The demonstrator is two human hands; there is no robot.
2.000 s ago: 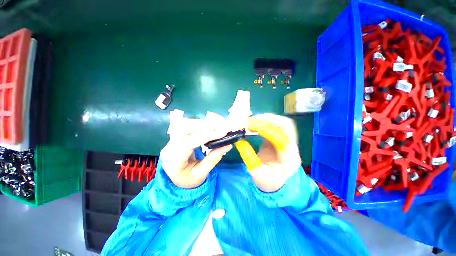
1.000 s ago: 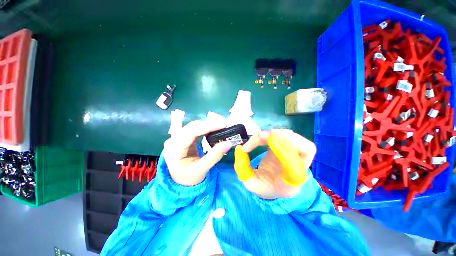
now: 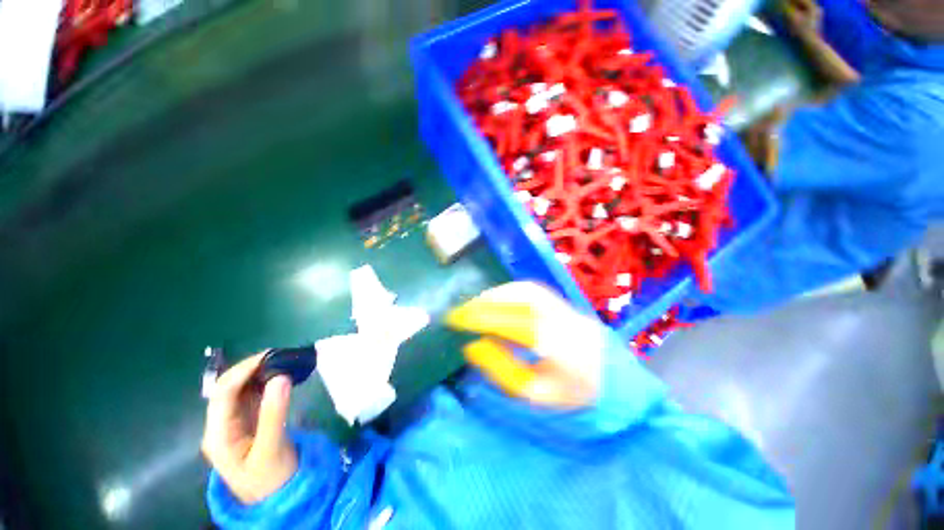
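My left hand [image 3: 246, 430] is at the lower left, its thumb and fingers closed on a small black housing [image 3: 289, 364]. My right hand [image 3: 538, 347], with yellow finger cots on some fingers, is below the blue bin's near corner, apart from the housing. Its fingers are apart and I see nothing in it. White wipes [image 3: 362, 357] lie on the dark green surface between my hands. A small module [image 3: 212, 364] shows just beyond my left fingers, partly hidden. The picture is blurred.
A blue bin [image 3: 471, 171] heaped with red clamps [image 3: 590, 155] stands on the right. Dark modules with gold connectors [image 3: 387, 212] and a beige-white block [image 3: 452, 232] are beside it. A person in a blue smock [image 3: 859, 176] and a white fan [image 3: 699, 23] are at the upper right.
The view has swung to the right. My right hand has let go of the housing and moved away toward the bin. My left hand keeps the housing.
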